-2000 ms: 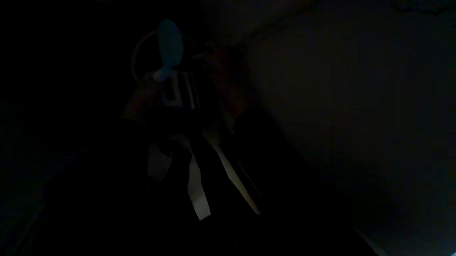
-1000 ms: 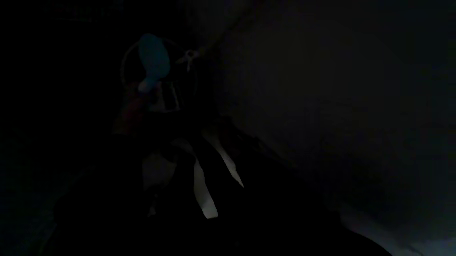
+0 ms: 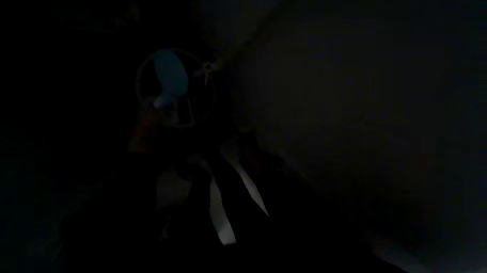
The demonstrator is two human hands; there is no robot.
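The picture is very dark. The kettle's light-blue lid (image 3: pixel 172 73) stands open at the upper left, above a dim steel body (image 3: pixel 184 111). My left hand (image 3: pixel 147 129) is a faint reddish shape at the handle below the lid and is closed on the kettle. A pale tap-like fitting (image 3: pixel 207 68) is just right of the lid, with a gap between them. My right hand (image 3: pixel 255 155) seems to be the dim reddish patch low on the right, away from the kettle; its fingers cannot be made out.
A thin pale ring (image 3: pixel 140 80), perhaps a bucket or basin rim, surrounds the lid and upper kettle. A grey wall or surface (image 3: pixel 347 90) fills the right side. Pale strips (image 3: pixel 220 213) show between dark clothing shapes below.
My right hand has come away from the fitting and down toward me. The kettle in my left hand sits lower within the ring than before. The fitting now shows uncovered.
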